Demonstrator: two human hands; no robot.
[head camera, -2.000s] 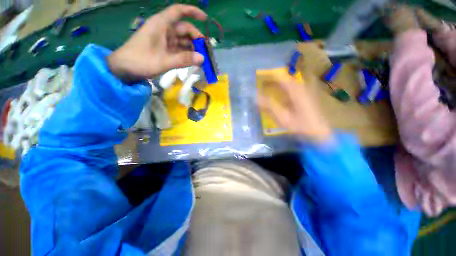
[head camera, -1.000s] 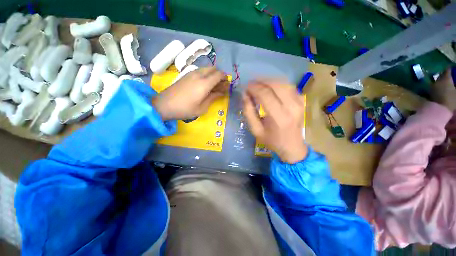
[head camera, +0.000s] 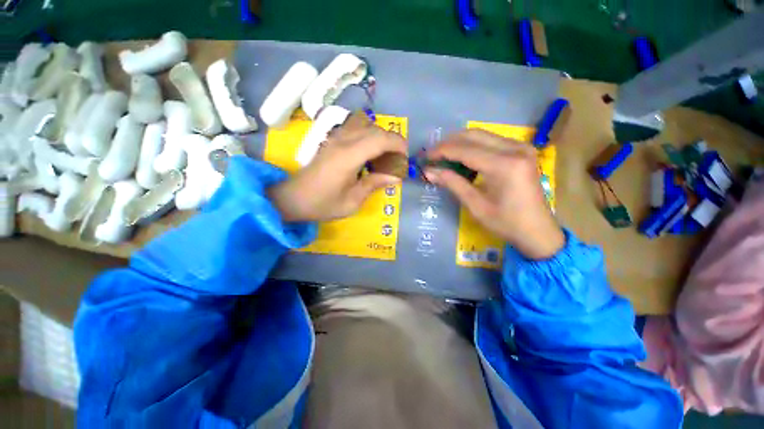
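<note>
My left hand and my right hand meet over the middle of the grey-and-yellow work mat. My left hand is shut on a blue battery, mostly hidden by the fingers, with one end showing between the hands. My right fingertips pinch something small and dark at that end, perhaps the wires or circuit board; it is too small to tell. White housing halves lie on the mat just beyond my left hand, one partly behind it.
White housings are heaped at left. Batteries with green boards are piled at right on brown cardboard. A grey metal post stands at upper right. Blue cells lie on the green surface. A pink sleeve is at right.
The battery held up high in my left hand is now low over the mat. My right hand has come in from the right, its fingers now closed beside the battery's end.
</note>
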